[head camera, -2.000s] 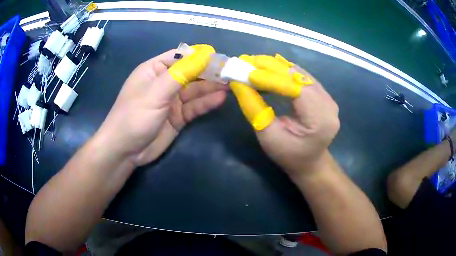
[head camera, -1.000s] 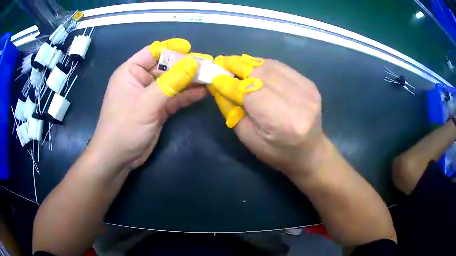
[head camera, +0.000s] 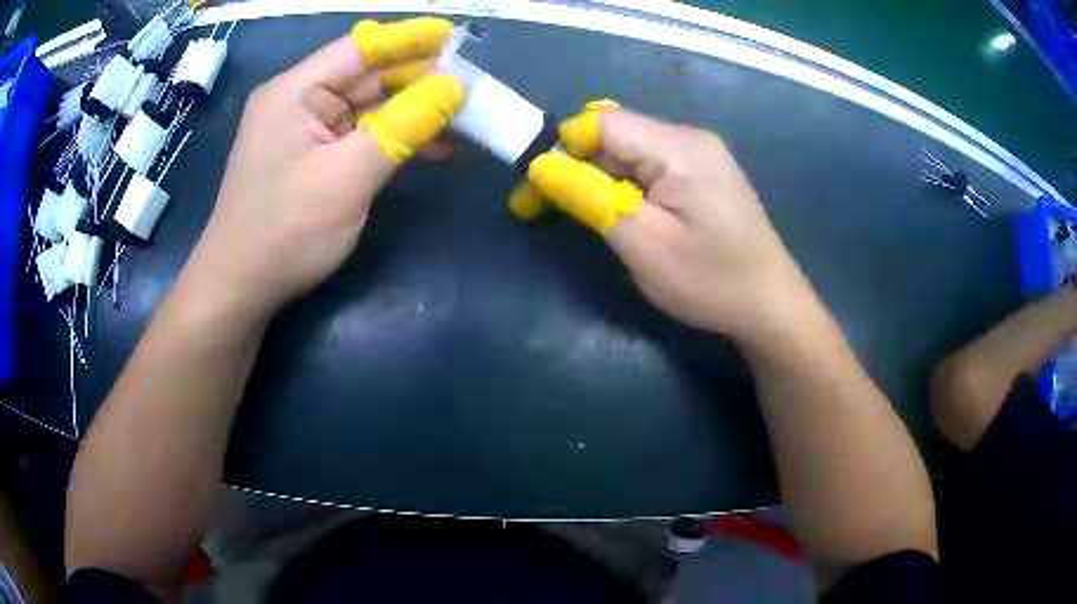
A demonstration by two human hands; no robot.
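Note:
A white block with a black end is held between my two hands above the dark bench top. My left hand, in yellow finger cots, pinches its upper left end, where a clear, shiny piece shows at the fingertips. My right hand, also in yellow finger cots, grips the black end at the lower right. The fingers hide part of both ends. A pile of white units with thin leads lies on the bench at the left.
A blue bin stands at the left edge, another blue bin at the right. A dark leaded part lies at the right. A white rail borders the green surface behind. A neighbour's forearm reaches in at the right.
The held unit now shows its black end at my right fingers, and more of its white body is exposed between my hands. My hands are farther apart.

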